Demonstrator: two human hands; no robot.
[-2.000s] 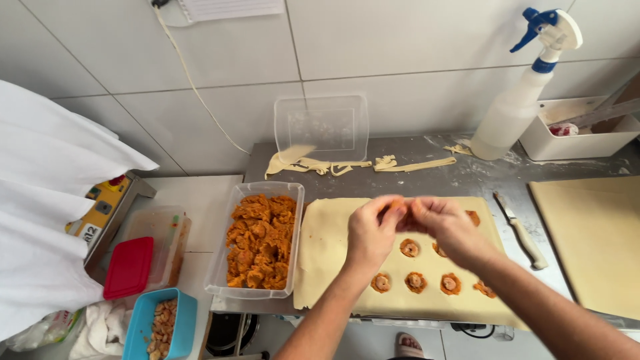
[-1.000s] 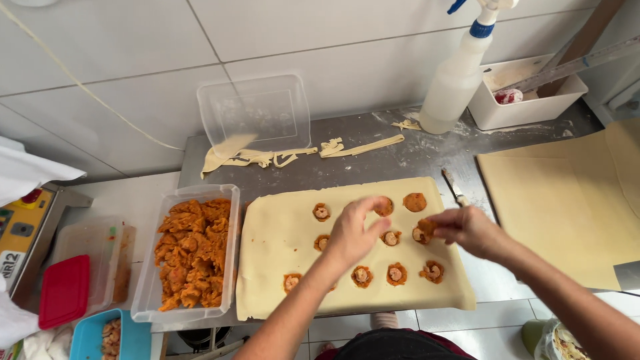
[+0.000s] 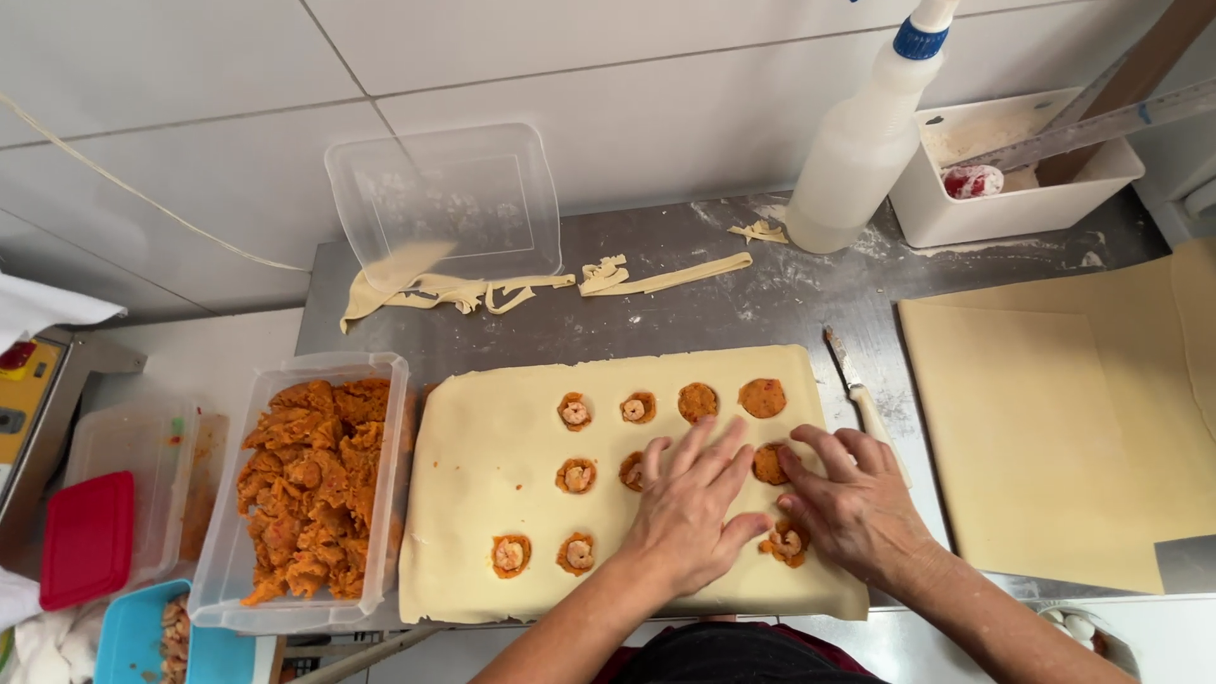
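A sheet of pale dough lies in front of me, bearing rows of orange filling mounds, several topped with a shrimp. My right hand touches a flat orange filling disc with its fingertips, at the sheet's right side. My left hand rests with spread fingers over the middle of the sheet, hiding some mounds, and holds nothing. Two flat discs without visible shrimp, one of them the filling disc at top right, sit above my hands. A clear plastic tub of orange filling stands left of the dough.
A knife with a white handle lies between the dough and a folded dough sheet. Behind are dough scraps, a clear lid, a spray bottle and a white bin. A blue container stands front left.
My right hand has moved from holding a piece of orange filling to touching the disc on the dough. My left hand has come down over the middle mounds. The view has shifted.
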